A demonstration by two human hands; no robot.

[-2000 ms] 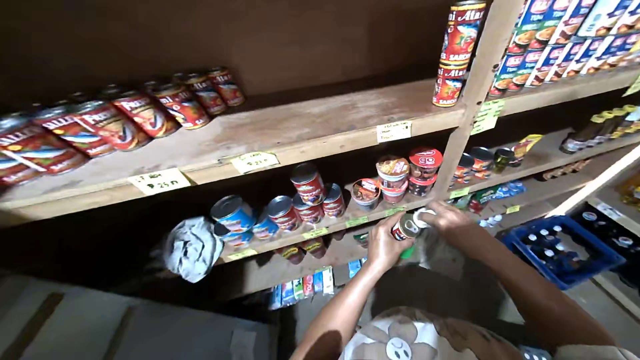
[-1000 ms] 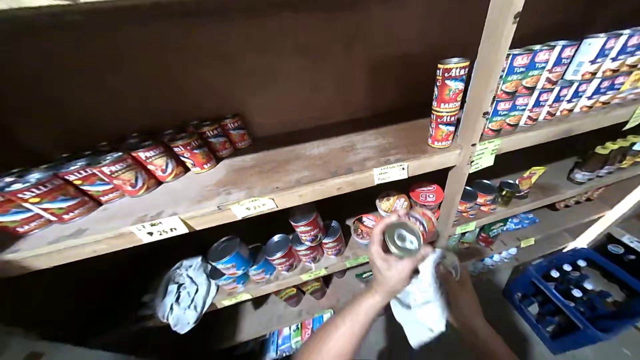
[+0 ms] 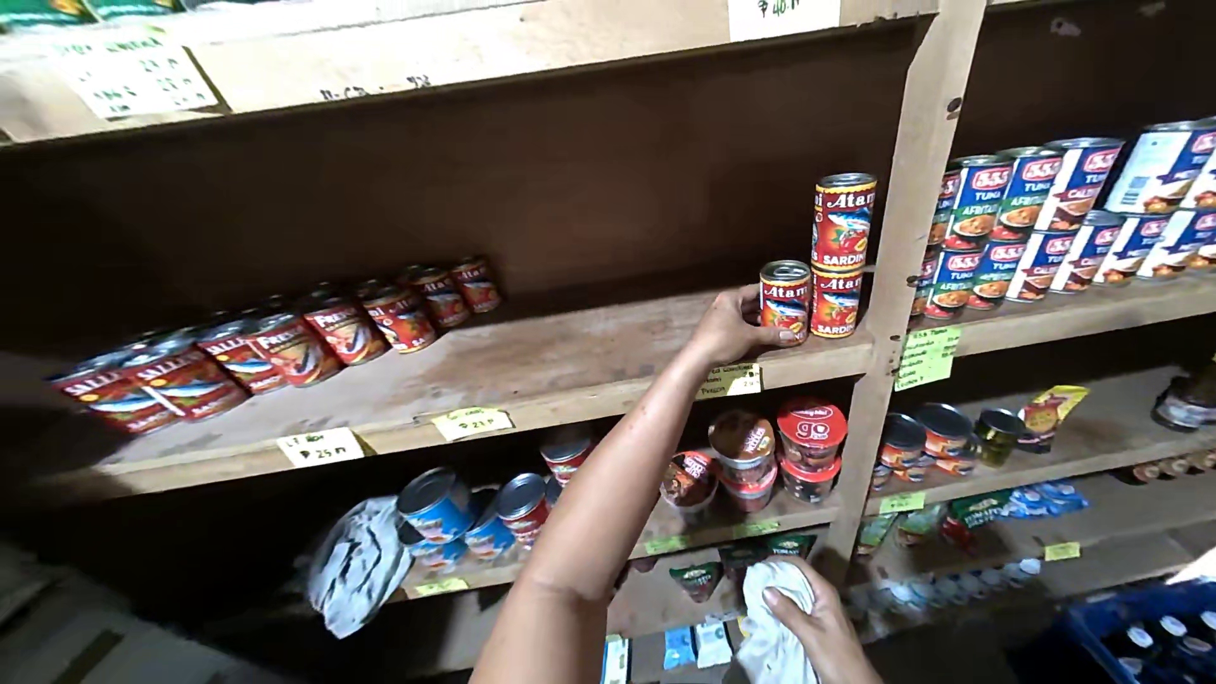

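Observation:
My left hand (image 3: 733,331) reaches up to the wooden shelf and grips a red sardine can (image 3: 785,302), which stands upright near the shelf's front edge. Right beside that can, two more red sardine cans (image 3: 842,255) are stacked one on the other against the wooden post. Low in the view, my right hand (image 3: 819,617) holds a bunched white cloth (image 3: 777,622). On the left part of the same shelf lies a slanting row of red sardine cans (image 3: 290,347).
The wooden upright post (image 3: 917,190) divides the shelving. Tuna cans (image 3: 1035,228) are stacked right of it. Below are instant noodle cups (image 3: 809,446), blue cans (image 3: 435,508) and a crumpled grey-white cloth or bag (image 3: 359,565). A blue crate (image 3: 1083,632) with bottles stands lower right.
The left hand has moved up to the shelf with the can, which was held before the lower shelf. The white cloth, near the can one second ago, is now apart from it in the right hand.

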